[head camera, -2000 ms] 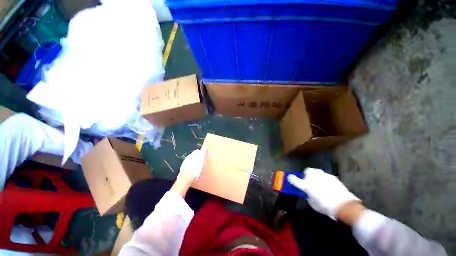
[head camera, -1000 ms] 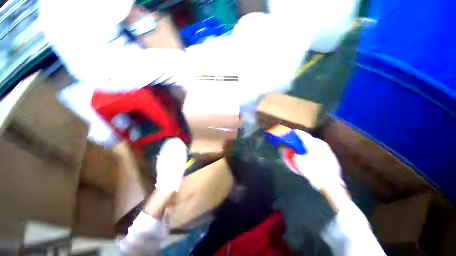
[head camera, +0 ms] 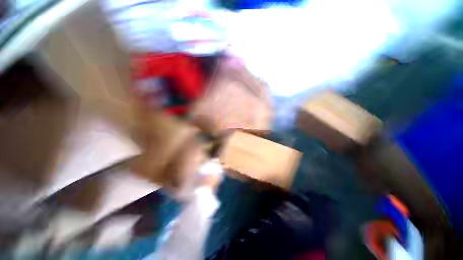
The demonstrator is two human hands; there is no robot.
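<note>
The view is blurred. A small closed brown carton [head camera: 261, 158] is in front of me, tilted, sharper than its surroundings. My gloved left hand [head camera: 210, 171] grips it at its left end; the fingers are blurred. My gloved right hand [head camera: 408, 245] is at the lower right, cut off by the bottom edge. It holds the blue tape dispenser [head camera: 388, 228] with its orange-red hub, away from the carton.
Blurred brown cardboard [head camera: 96, 76] fills the left. A red stool [head camera: 172, 76] and another carton [head camera: 231, 101] stand behind my left hand. A carton [head camera: 337, 119] lies beside white plastic film [head camera: 315, 45]. A blue bin [head camera: 436, 147] is at right.
The view has swung left. A second ago my left hand was by the stool, apparently empty; now it has a carton. My right hand with the dispenser shows lower and further right.
</note>
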